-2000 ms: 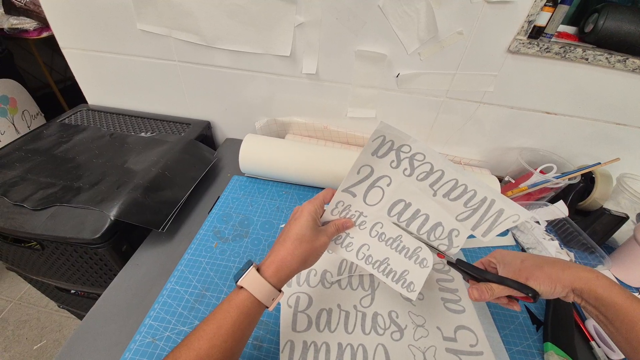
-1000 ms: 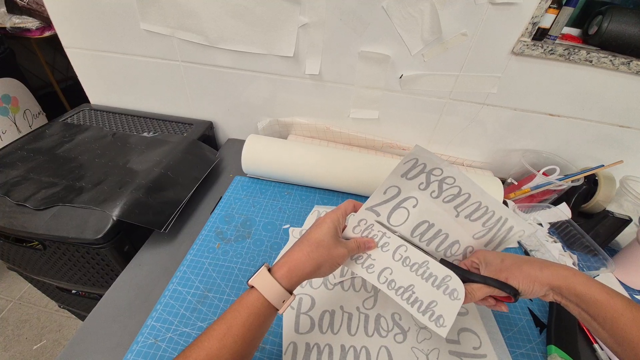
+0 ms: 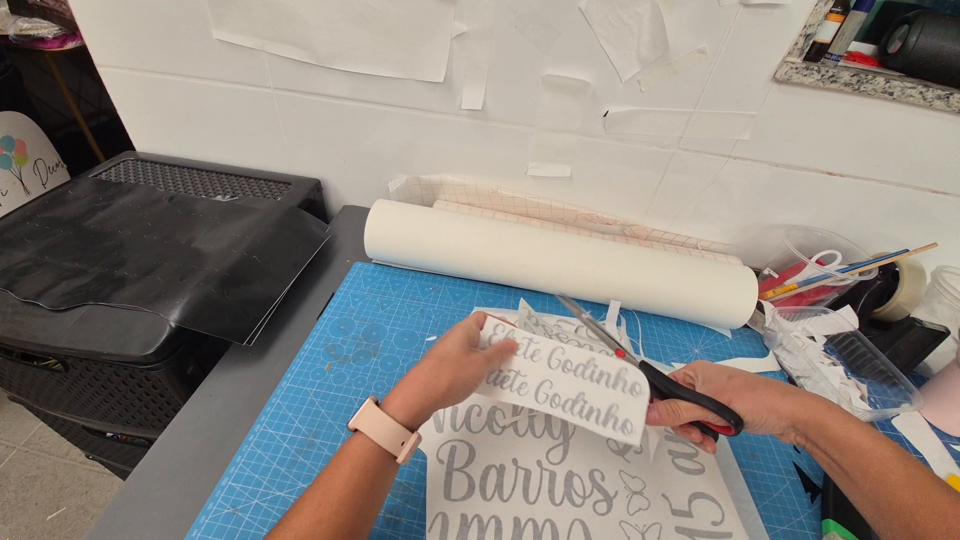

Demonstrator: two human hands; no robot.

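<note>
My left hand [image 3: 457, 360], with a pink watch band at the wrist, pinches the upper left corner of a small white sheet [image 3: 562, 375] bearing two lines of grey script lettering. In my right hand [image 3: 709, 405] are black-handled scissors [image 3: 622, 352], their blades pointing up and left along the top right edge of that sheet. Below it lies a larger white sheet [image 3: 525, 465] with grey lettering and butterfly outlines, partly hidden by the small sheet. Other lettered pieces [image 3: 559, 326] lie behind.
A blue cutting mat [image 3: 300, 420] covers the grey table. Across its back lies a thick white roll [image 3: 555, 259]. A clear plastic tray [image 3: 877, 375] of scraps, brushes [image 3: 847, 274] and tape [image 3: 900, 289] stand right. A black woven-pattern drawer unit [image 3: 82, 367] stands left.
The small two-line piece is now apart from the larger sheet with numerals that I held earlier. That larger piece is out of my hands. The scissors now point up and left, past the small piece.
</note>
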